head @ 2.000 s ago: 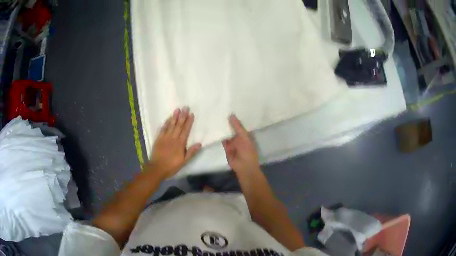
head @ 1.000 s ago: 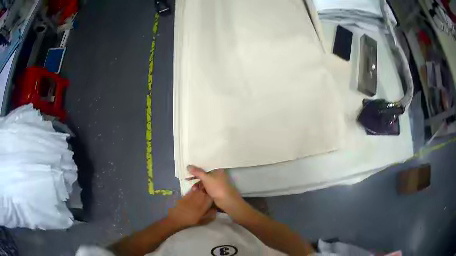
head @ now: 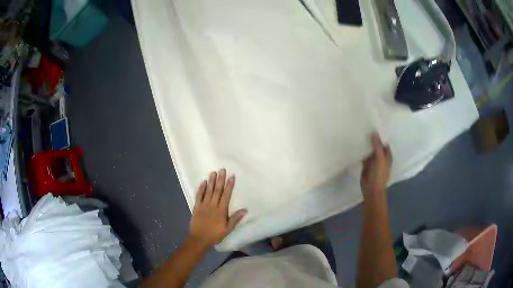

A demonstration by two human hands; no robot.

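Note:
A large cream cloth (head: 281, 107) covers most of the table, over an off-white cover (head: 419, 152) that shows at the near and right edges. My left hand (head: 214, 211) lies flat on the cloth near its near left corner, fingers spread and empty. My right hand (head: 377, 166) is at the cloth's near right edge, slightly blurred, with its index finger extended; whether it pinches the edge cannot be told.
A black steam iron (head: 424, 84) stands at the table's right, near a grey metallic bar (head: 390, 31) and a dark smartphone (head: 349, 11). A white cloth pile (head: 62, 247) and red stool (head: 59, 171) are on the left. A brown box (head: 490, 132) is on the floor at right.
My hands were together at the cloth's near left corner one second ago. They have parted: the right moved far right along the near edge, the left now lies flat on the cloth. The view has turned.

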